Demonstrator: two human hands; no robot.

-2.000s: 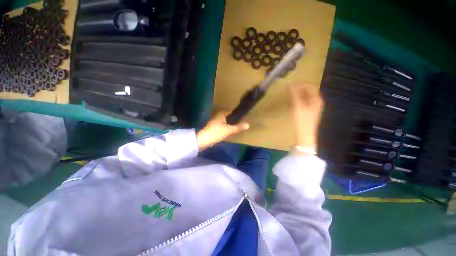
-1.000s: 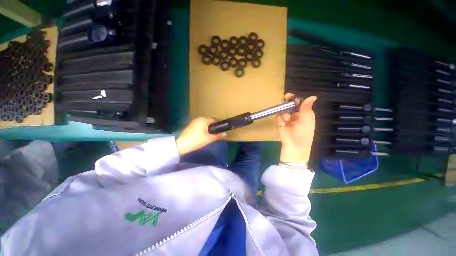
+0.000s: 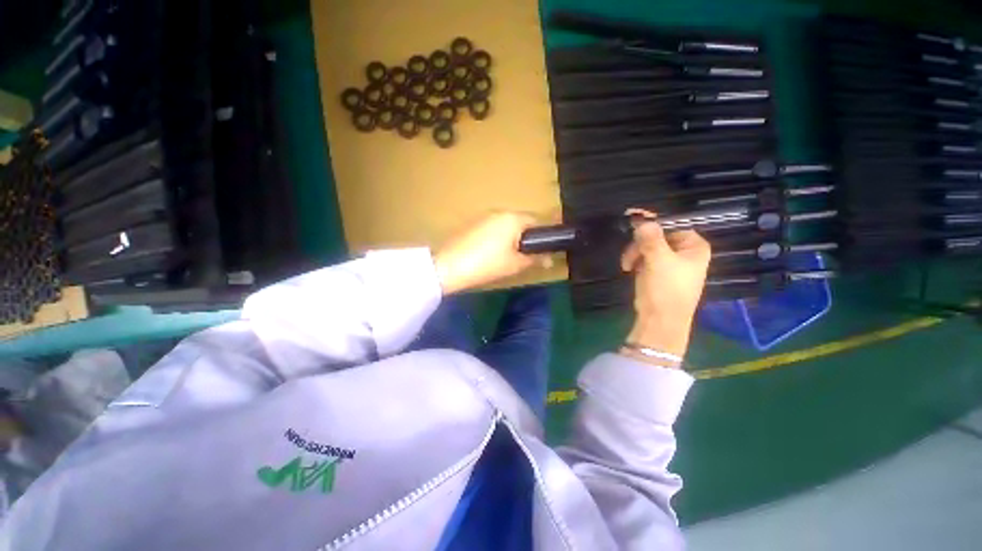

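A rod assembly [image 3: 551, 239] with a black body and a silver tube lies level over the right edge of the tan board [image 3: 415, 199] and the slotted tray [image 3: 608, 140]. My left hand [image 3: 490, 253] holds the end of its black body. My right hand [image 3: 664, 264] has its fingers around the assembly near the silver tube. Whether a ring is in the right fingertips cannot be told. Small dark rings [image 3: 446, 136] lie in a loose cluster on the upper part of the board.
The slotted tray holds rods with silver ends; another tray [image 3: 883, 151] stands further right. A blue basket [image 3: 770, 312] is below the trays. Black stacked trays [image 3: 124, 205] are at left, with a crowd of rings [image 3: 27, 237] beyond them. A person's grey sleeve shows at lower left.
The view has turned rightward. Both hands have carried the rod from over the board to the slotted tray. My right hand has moved from the tube's tip back toward the black body.
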